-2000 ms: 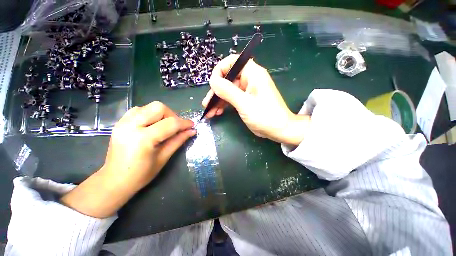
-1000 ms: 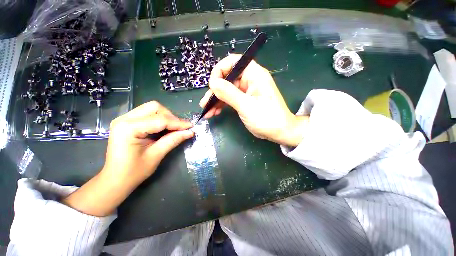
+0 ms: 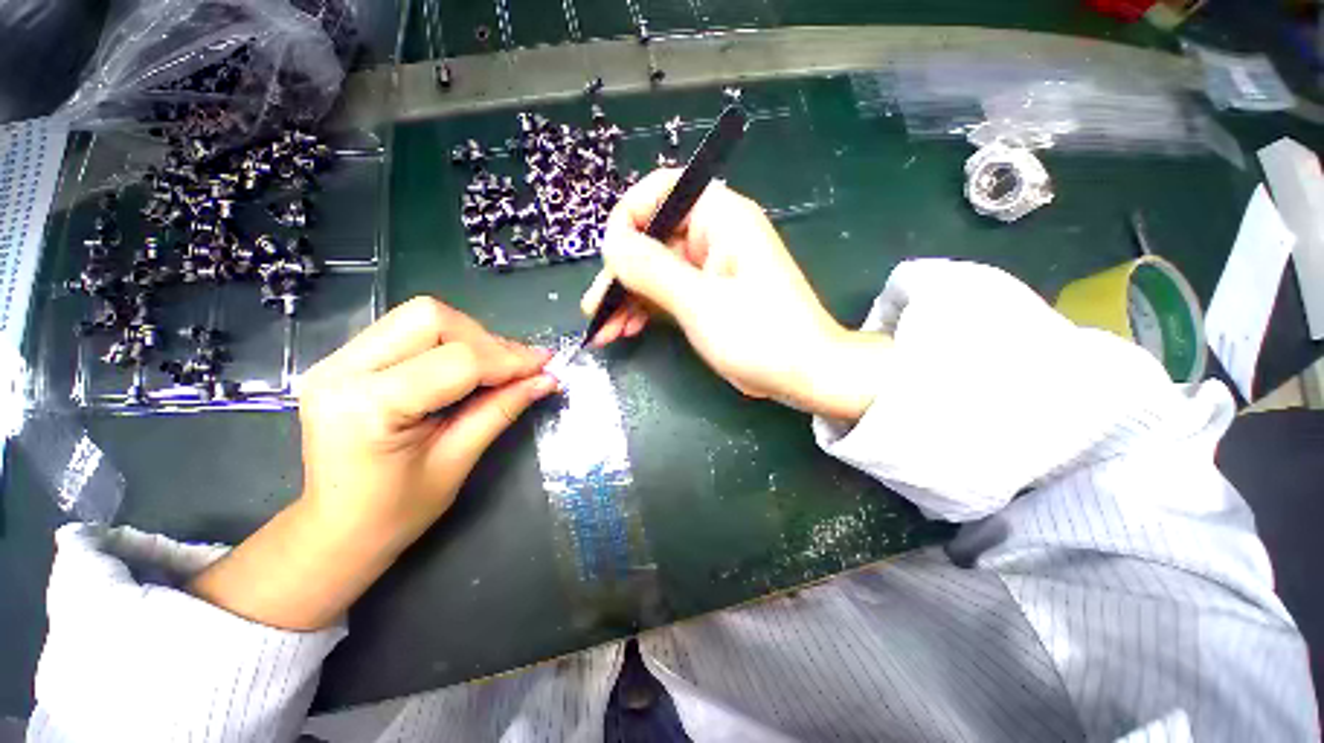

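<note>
My right hand (image 3: 719, 283) holds slim black tweezers (image 3: 675, 211) like a pen, points down. Their tip is at the top of the pale, glaring tape patch (image 3: 585, 436), close to my left fingertips. My left hand (image 3: 421, 436) has thumb and forefinger pinched together beside the patch's upper left. Something tiny shows at the pinch, mostly hidden by the fingers and glare; I cannot make out its shape. The patch lies flat on the green bench top and has a bluish lower end.
The left component pile (image 3: 218, 218) lies in a clear tray under a crumpled plastic bag (image 3: 218, 66). The centre component pile (image 3: 545, 189) is beyond my hands. A whitish round part (image 3: 1005, 182), a yellow-green tape roll (image 3: 1140, 312) and paper strips (image 3: 1252, 290) are at right.
My left hand has shifted slightly left, so its fingertips are a little farther from the patch's middle. The tweezers' top end has moved slightly left and down.
</note>
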